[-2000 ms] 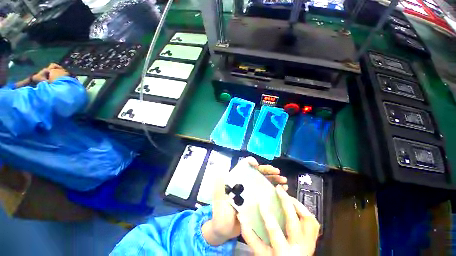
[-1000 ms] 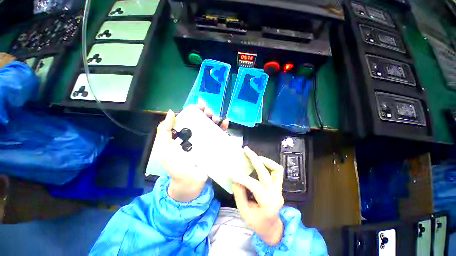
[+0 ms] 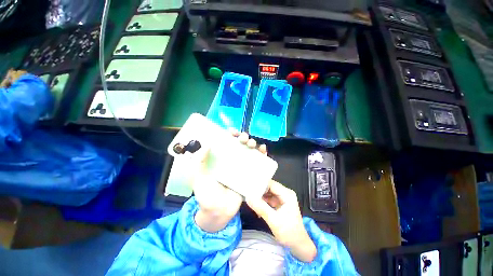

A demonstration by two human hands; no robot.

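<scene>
A whitish back cover [image 3: 230, 160] with a black camera cluster at its upper left end is held tilted in front of me. Whether a phone body lies under it is hidden. My left hand [image 3: 216, 194] grips it from below, with fingertips showing over the far edge. My right hand [image 3: 278, 207] touches its lower right corner with thumb and fingers. Behind it, the nearest black foam tray [image 3: 292, 172] holds an open phone body [image 3: 322, 182] at its right and another pale cover [image 3: 178, 178] at its left, partly hidden.
The press [image 3: 275, 51] stands ahead, with light-blue film piles [image 3: 268, 116] and dark blue sheets [image 3: 316, 116] before it. A tray of covers [image 3: 165, 86] is at left, a tray of phone bodies [image 3: 400, 108] at right. A cardboard box [image 3: 373, 202] is right; a neighbour's blue sleeve [image 3: 27, 108] is left.
The view has tilted down since the first frame. The held cover has turned flatter. My right hand has moved from across its face to its lower right corner.
</scene>
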